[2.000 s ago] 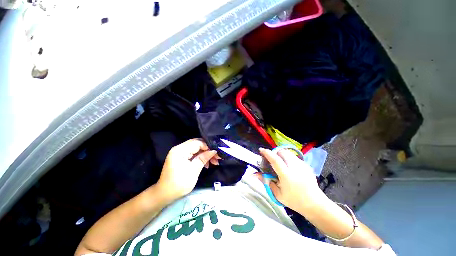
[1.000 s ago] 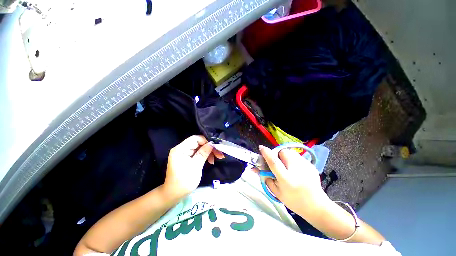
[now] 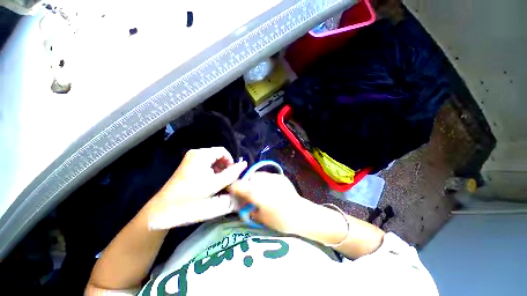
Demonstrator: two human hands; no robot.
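My right hand [image 3: 274,196] holds the scissors [image 3: 193,212]. Their blue looped handles show around its fingers, and the blades point left, below my left hand and over its wrist. My left hand [image 3: 199,173] is curled, its fingertips close to my right fingertips. A small dark reddish patch shows between its fingers; whether it holds cloth is unclear. The dark garment [image 3: 208,130] lies beyond and left of my hands, below the table edge, partly hidden by them.
The white table [image 3: 110,55] with a ruler edge curves across the upper left, with small dark bits on it. A large dark garment pile [image 3: 370,92] lies beyond a red basket [image 3: 306,155] with a yellow item. A red bin [image 3: 312,51] stands under the table. A wall is right.
My right hand has moved left against my left hand, and the scissors have swung round so the blades point left and slightly down. My left hand has turned and shifted slightly left.
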